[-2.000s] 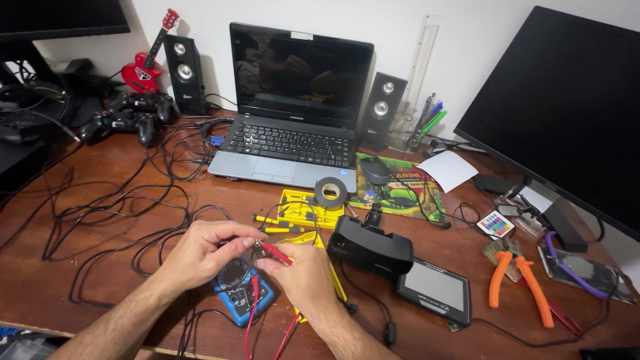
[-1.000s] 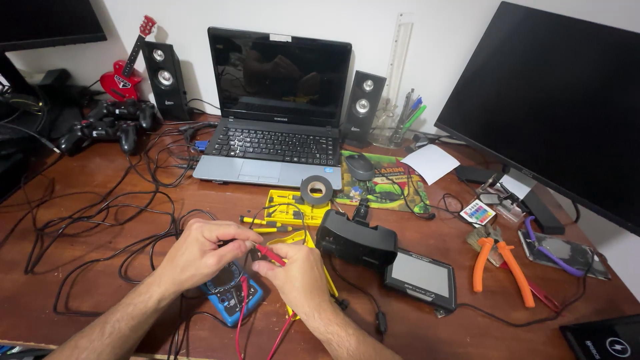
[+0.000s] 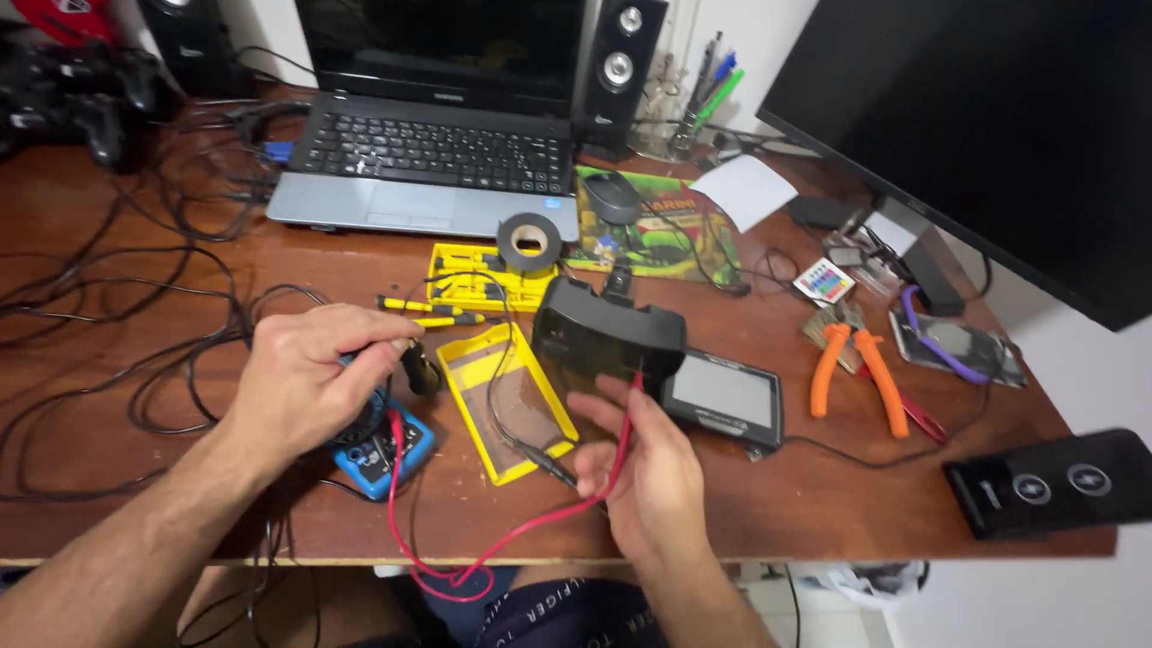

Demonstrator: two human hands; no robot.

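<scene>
My left hand pinches a small black connector between thumb and fingertips, above a blue multimeter. Between the thumb and fingers of my right hand is a red test probe, its tip pointing up; its red lead loops down to the multimeter. A thin black cable with a barrel-like connector runs to the right hand's fingers; whether they grip it I cannot tell. Between the hands lies a yellow-framed case lid. A black camera-like device stands just behind my right hand.
Beyond are a laptop, a yellow screwdriver set, black tape and a mouse. At right lie a small screen unit, orange-handled pliers and a black charging pad. Cables tangle at left.
My hands were close together over the multimeter; now they are apart, the right one moved right with the red probe. The view has moved closer to the desk.
</scene>
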